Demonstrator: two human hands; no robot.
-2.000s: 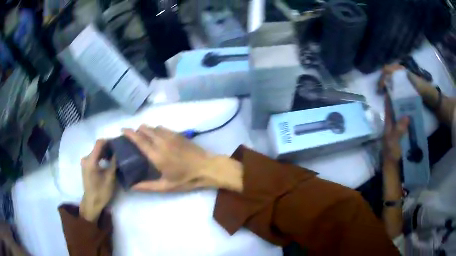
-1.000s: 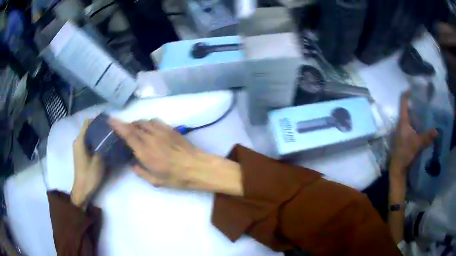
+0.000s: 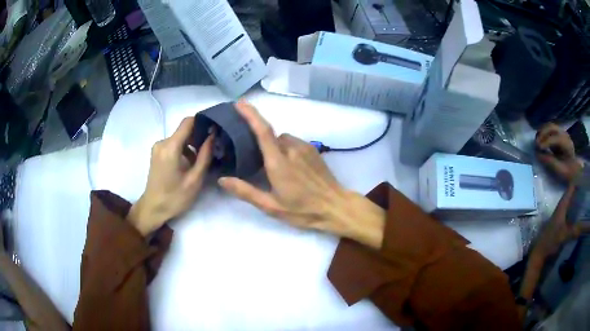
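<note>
A dark grey hollow insert tray [image 3: 240,139] is held above the white mat, its open side turned to the left. My left hand [image 3: 169,178] is at its left side, with fingers reaching into the opening. Small dark shapes show inside, too shadowed to name. My right hand [image 3: 294,178] grips the tray from the right, index finger on top and thumb below. Both hands are bare.
Mini fan cartons stand or lie at the back [image 3: 226,48], back right [image 3: 453,97] and right [image 3: 482,187]. A cable with a blue plug [image 3: 316,147] lies behind my right hand. A phone [image 3: 76,113] is at left. Another person's hands are at the right edge.
The camera view has shifted, so the scene sits further right. The tray has turned, its opening now showing at left, and my left fingers are inside it.
</note>
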